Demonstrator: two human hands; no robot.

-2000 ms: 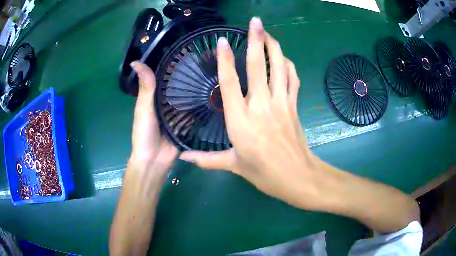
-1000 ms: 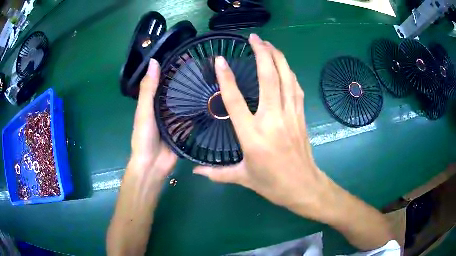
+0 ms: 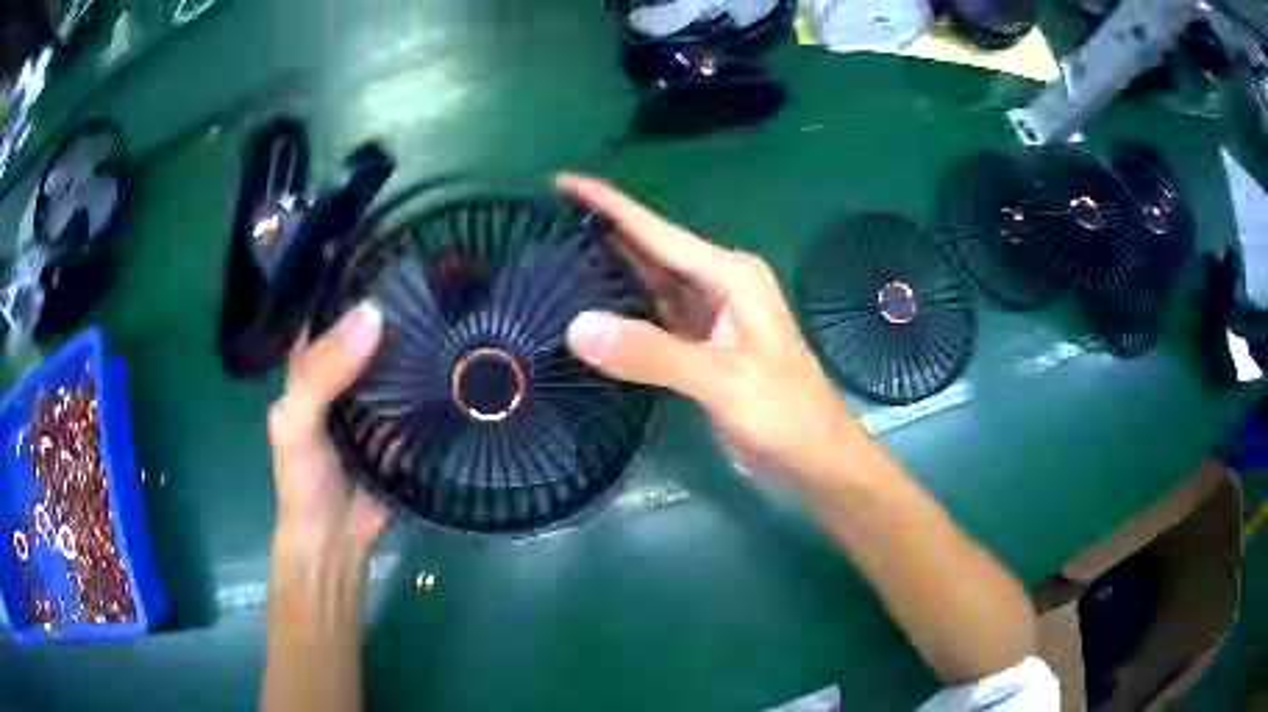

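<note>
A black fan body [image 3: 487,473] with its front grille [image 3: 535,417] on is held between both hands above the green bench, grille towards me. The copper-coloured ring at its centre faces up. My left hand [image 3: 323,431] holds the left rim, thumb on the ribs. My right hand [image 3: 723,348] holds the right rim, thumb on the ribs and fingers behind the upper rim. Grey blades show dimly through the ribs. The black clip base [image 3: 264,264] sticks out at the upper left. The fan is slightly blurred.
Blue parts tray [image 3: 123,515] with copper-coloured rings at left. One loose front grille [image 3: 890,348] lies right of the fan, with several overlapping grilles [image 3: 1085,264] beyond. Black fans stand at far side [image 3: 709,98] and left [image 3: 84,209]. Grey bracket [image 3: 1112,70] upper right; open carton [image 3: 1182,556] lower right.
The fan now sits lower and further left in view. My right hand has shifted from spread across the grille to gripping its right rim. My left thumb has moved onto the ribs.
</note>
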